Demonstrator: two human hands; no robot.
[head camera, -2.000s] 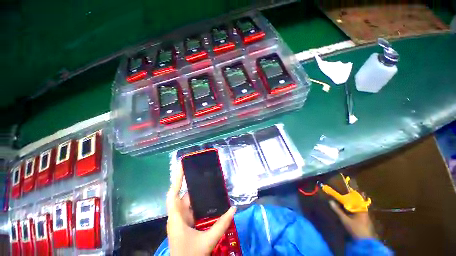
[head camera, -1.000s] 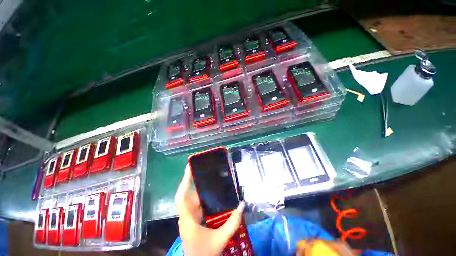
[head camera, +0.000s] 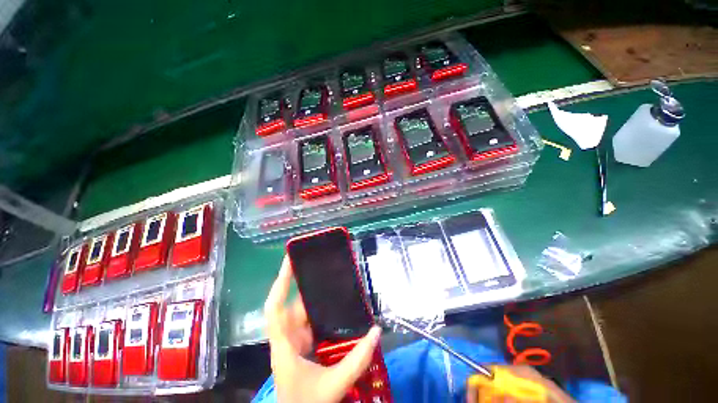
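My left hand (head camera: 303, 354) holds an open red flip phone (head camera: 331, 287) upright, its black inner screen facing me and its red keypad partly cut off at the bottom edge. My right hand (head camera: 543, 387), small and partly cut off at the bottom, holds the yellow air blow gun (head camera: 508, 386). The gun's thin metal nozzle points up-left toward the phone's lower right side. The lens tray (head camera: 516, 285) with dark-edged panels lies just right of the phone, on the bench edge.
Stacked blister trays (head camera: 378, 201) of phones stand behind. Another blister tray (head camera: 216, 334) of red phones lies left. At right are a white wipe (head camera: 579, 126), tweezers (head camera: 602, 177), a dispenser bottle (head camera: 645, 138) and film scraps (head camera: 564, 258). A coiled orange hose (head camera: 523, 338) hangs below the bench edge.
My right hand has brought the yellow gun from the far right to beside the phone, nozzle now toward it. My left hand still holds the phone. The whole view has shifted.
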